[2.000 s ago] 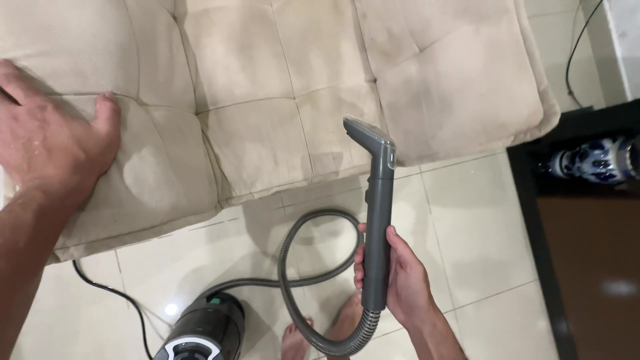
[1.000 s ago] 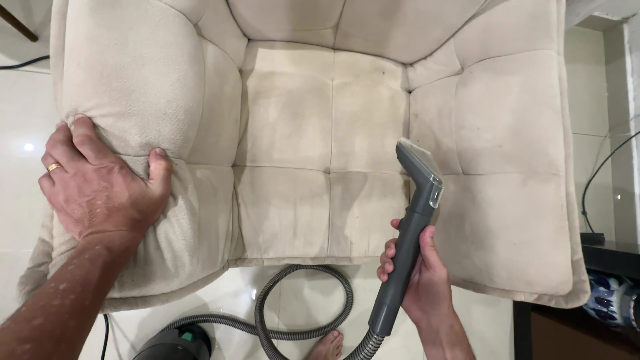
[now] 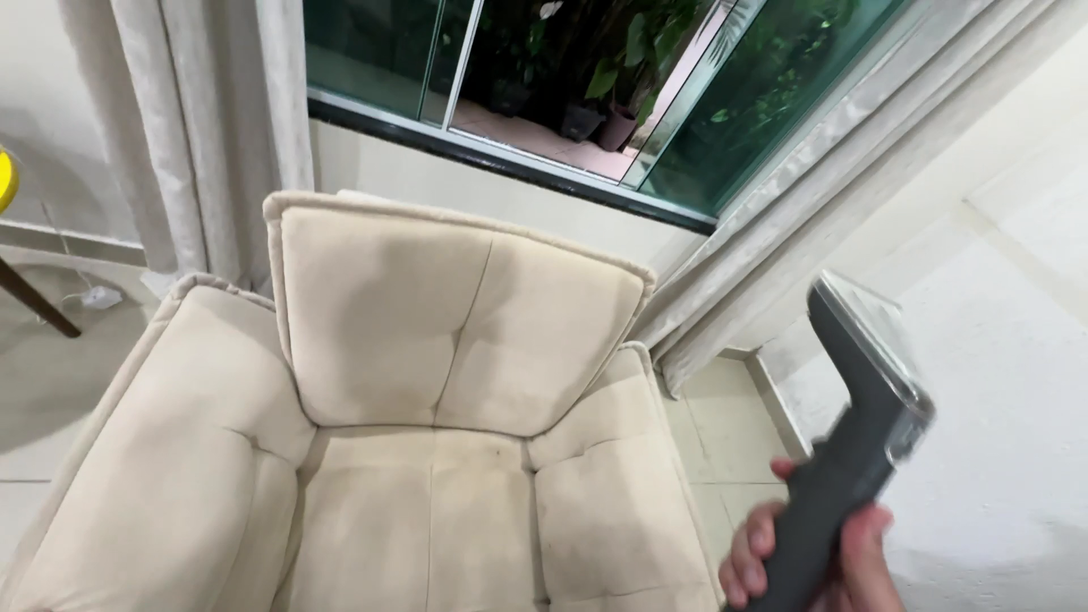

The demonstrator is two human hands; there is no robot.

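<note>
My right hand (image 3: pixel 816 552) grips the dark grey handle of an upholstery cleaner's hand nozzle (image 3: pixel 858 442) at the lower right. The nozzle's flat head with a clear cover points up, held in the air to the right of the armchair. The beige tufted fabric armchair (image 3: pixel 459 331) fills the lower left and middle. Its seat (image 3: pixel 425 510) shows darker patches and a small dark spot near the backrest. My left hand is out of view, apart from what may be a sliver of skin at the bottom left edge. The hose and the machine's body are hidden.
Behind the armchair stands a wall with a sliding glass window (image 3: pixel 544 170) and potted plants beyond. Grey curtains (image 3: pixel 187 127) hang on both sides. A white wall (image 3: pixel 977 297) rises at the right. A wooden leg (image 3: pixel 38 297) and a white plug or adapter (image 3: pixel 100 297) are at the left.
The view has tilted up to the backrest and window. My right hand has raised the nozzle, still gripped. My left hand, on the armrest before, has dropped out of view.
</note>
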